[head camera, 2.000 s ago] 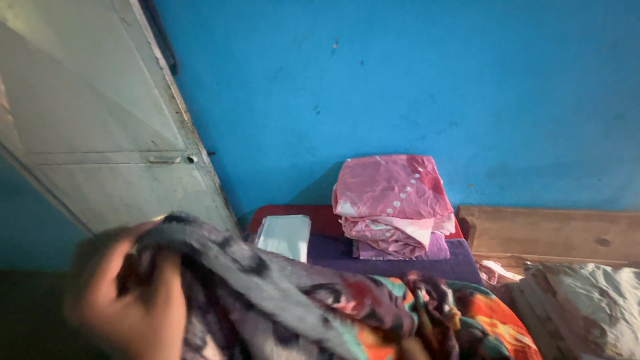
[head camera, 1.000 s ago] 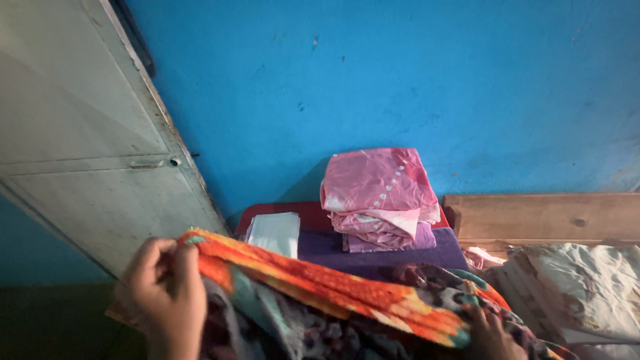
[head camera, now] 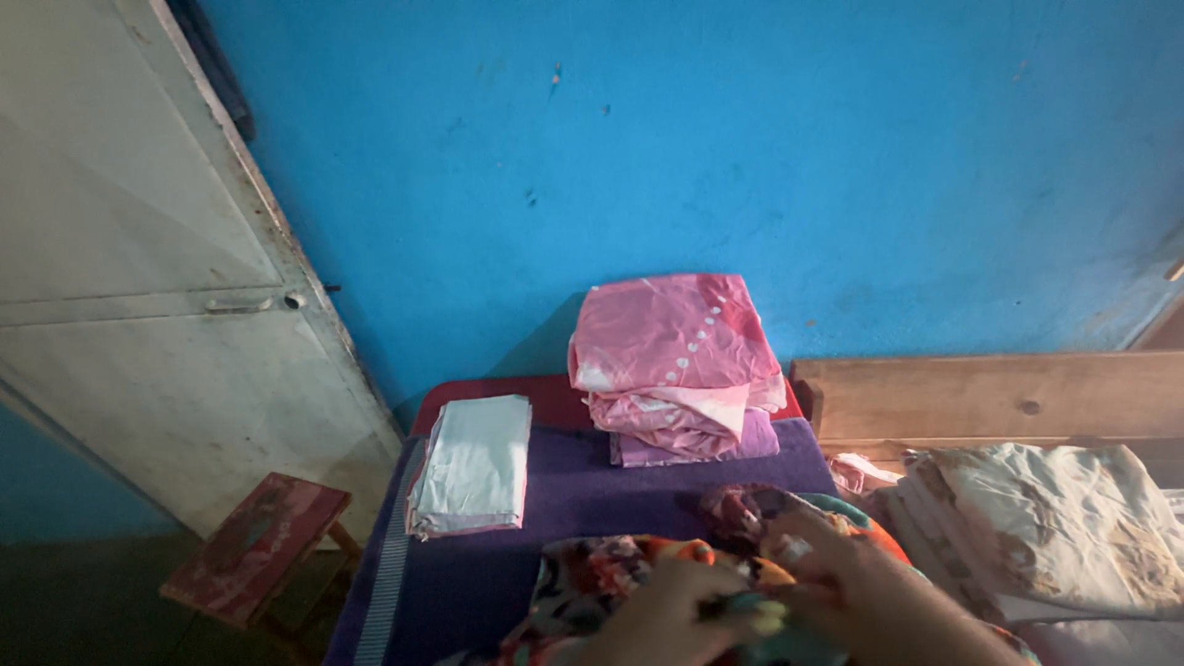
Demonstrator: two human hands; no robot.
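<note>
A patterned cloth [head camera: 592,587] in orange, grey and dark red lies bunched at the lower middle, on and over the front of a table covered with a purple cloth [head camera: 573,504]. My left hand [head camera: 675,606], blurred, is on the bunched cloth with its fingers curled around a fold. Close at its right, my right hand [head camera: 823,564] reaches over the same cloth; its fingers are blurred and its grip is unclear. Behind the hands stands a stack of folded pink fabric [head camera: 675,342]. A folded pale cloth [head camera: 472,462] lies at the table's left.
A small worn red stool [head camera: 259,546] stands left of the table, before a grey metal door [head camera: 157,370]. On the right, folded cream fabric [head camera: 1045,518] lies by a wooden board [head camera: 990,398]. The blue wall [head camera: 647,166] rises behind the table.
My left hand has moved right and the two hands are now close together. The patterned cloth, stretched between them a second ago, is now lower and bunched. The red stool has come into view.
</note>
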